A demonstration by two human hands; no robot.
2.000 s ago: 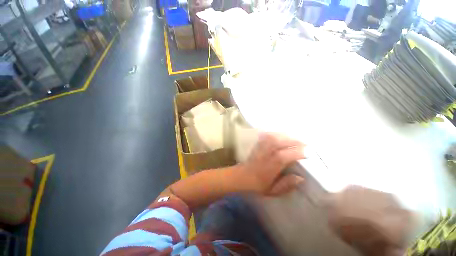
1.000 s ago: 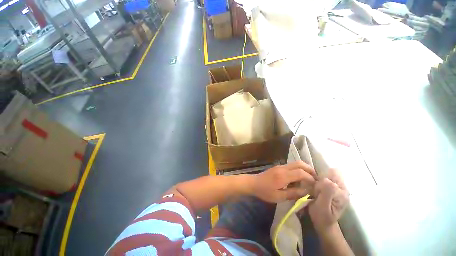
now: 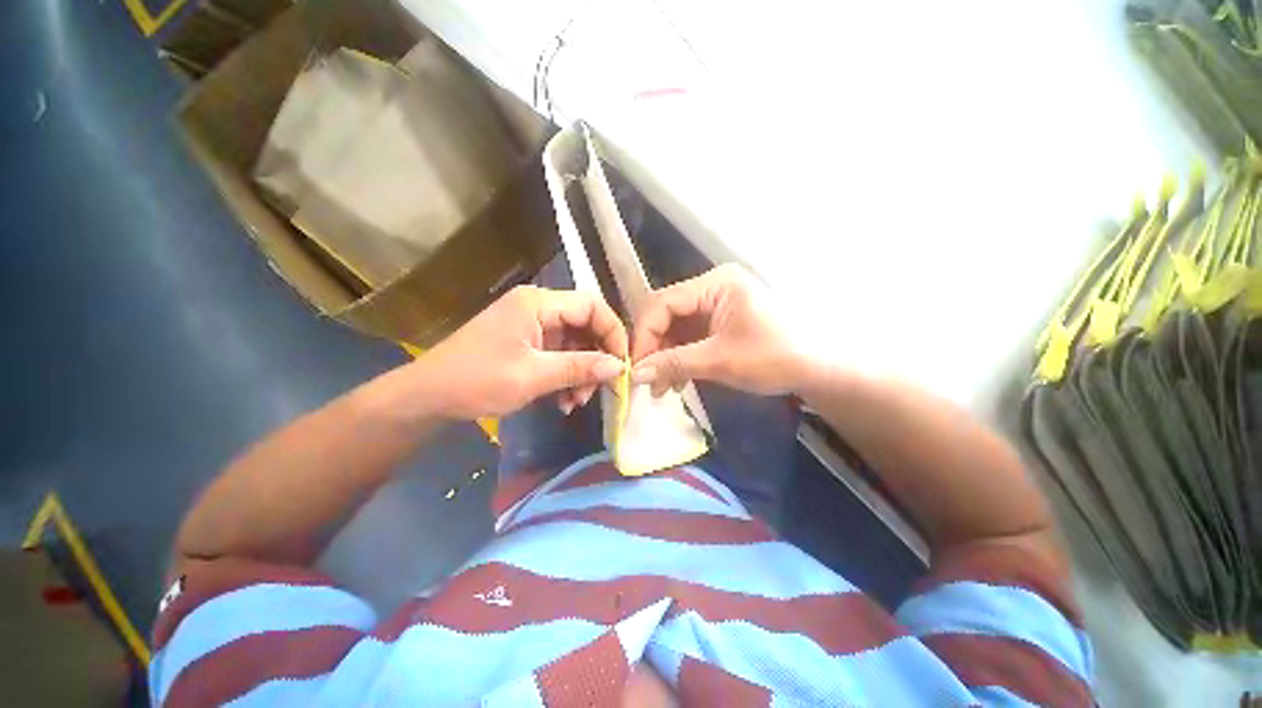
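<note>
A beige pouch [image 3: 664, 432] with yellow edge binding is held over my lap, beside the white table's edge. Its long pale double edge gapes open and points away from me, with a darker inside. My left hand [image 3: 554, 353] pinches the yellow-bound edge between thumb and fingertips. My right hand [image 3: 699, 332] pinches the same edge from the other side, and the fingertips of both hands nearly meet. Whether a loose thread is between the fingertips cannot be told.
An open brown carton [image 3: 457, 270] with beige pieces [image 3: 367, 152] stands left of the white table [image 3: 886, 180]. Stacked pouches [image 3: 1149, 443] with yellow ends lie at the right. A thin pinkish-red item [image 3: 660, 94] and dark cord [image 3: 550, 69] lie on the table.
The view has tilted down over my lap. The pouch, folded in both hands a second ago, now points away from me with its mouth gaping. Both hands now pinch its yellow edge.
</note>
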